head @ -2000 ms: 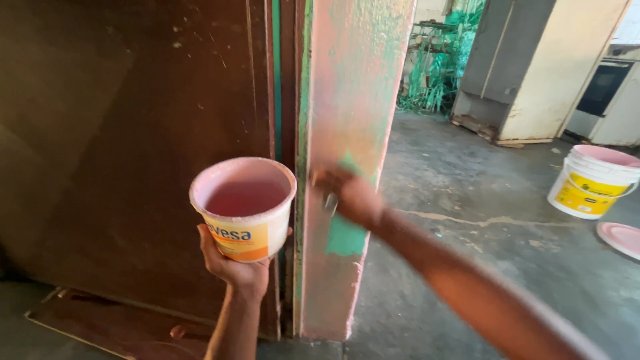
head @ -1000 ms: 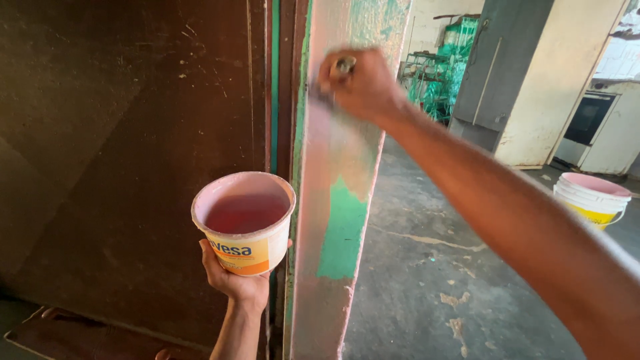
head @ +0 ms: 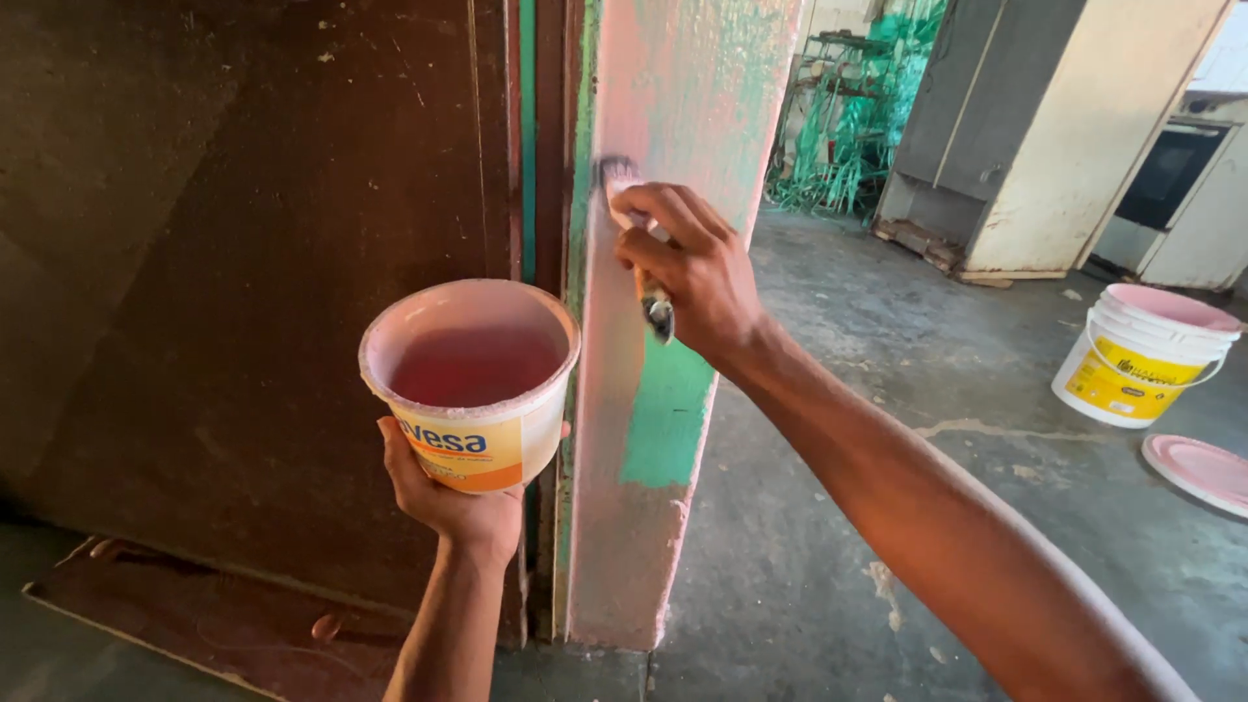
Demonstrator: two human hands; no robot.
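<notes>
From below, my left hand [head: 458, 512] holds a plastic tub [head: 473, 439] with pink paint [head: 468, 366] inside, beside the wall edge. A paintbrush [head: 626, 195] is gripped in my right hand [head: 687, 258], its dark, pink-smeared bristles against the left part of the narrow wall face [head: 673, 107] and its handle end pointing down. Thin pink paint covers much of that face, with green showing through above. A solid green patch [head: 668, 414] lies just below my right hand.
A brown door panel [head: 273, 244] stands at left, with a brown board [head: 224, 614] on the floor below. At right are a white bucket [head: 1136, 366] with a yellow label, a pink-coated lid [head: 1199, 473], a worn cabinet [head: 1053, 136] and tangled green strips [head: 838, 146].
My right hand was low by the green patch, rose up the wall face with the brush, and is now somewhat lower again. My left hand keeps holding the tub.
</notes>
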